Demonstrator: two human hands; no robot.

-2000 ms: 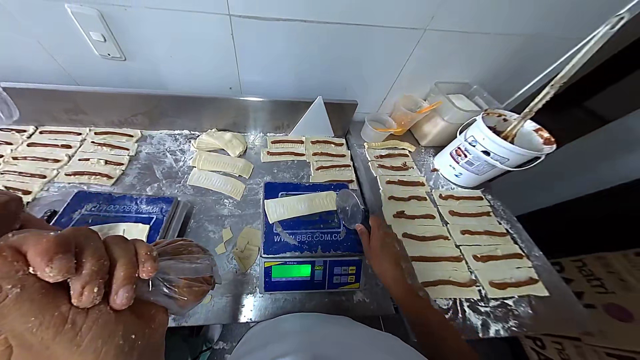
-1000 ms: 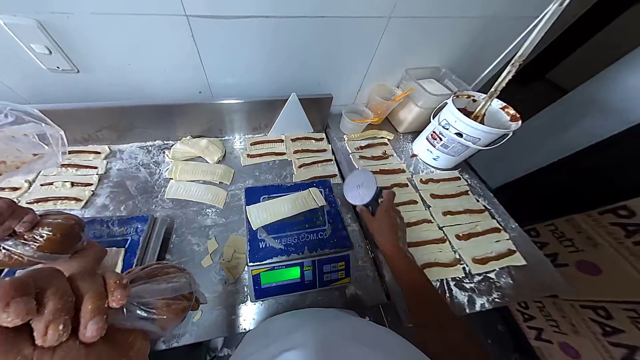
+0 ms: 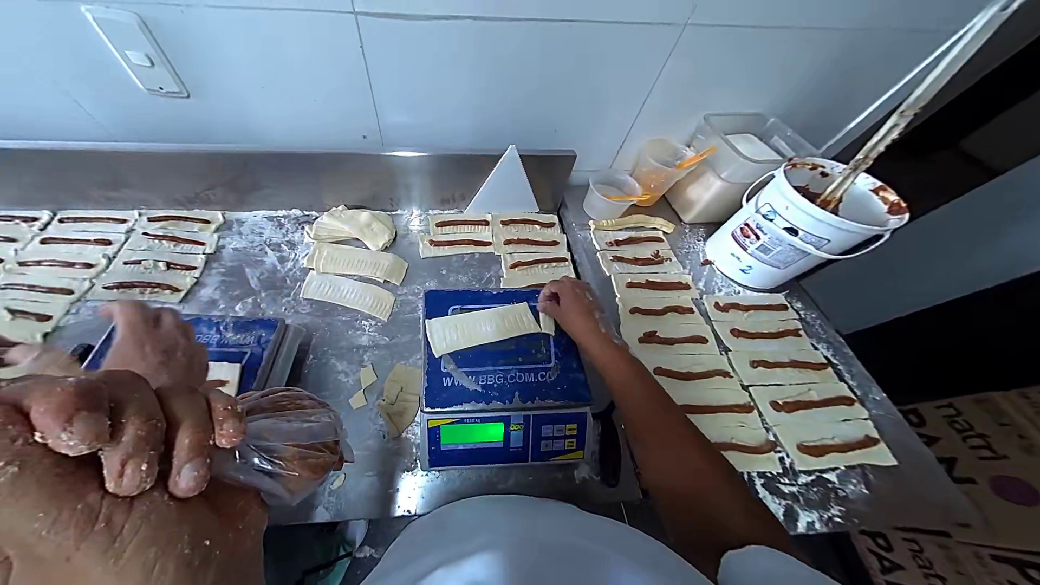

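Note:
Very near the camera at lower left, my left hand (image 3: 89, 455) is closed around a clear plastic piping bag (image 3: 296, 443) with brown filling; crumbs cling to its skin. My right hand (image 3: 569, 305) pinches a small dough piece (image 3: 546, 319) at the right edge of a blue scale's plate (image 3: 504, 390). Beside that piece, a long, slit dough strip (image 3: 483, 329) lies slightly tilted on the plate. The scale's green display (image 3: 471, 434) is lit. Bare slit strips (image 3: 349, 294) and dough scraps (image 3: 398, 398) lie left of the scale.
A co-worker's blurred hand (image 3: 154, 345) is over a second blue scale (image 3: 264, 345). Filled dough rectangles (image 3: 166, 264) cover the far left; more (image 3: 784, 366) line the right counter. Behind stand a white bucket (image 3: 760, 236) with a stirring stick, plastic cups (image 3: 611, 195) and a tub (image 3: 703, 195).
My right hand has moved from the right counter back to the scale. The round object it held one second ago no longer shows. A co-worker's hand has come over the left scale.

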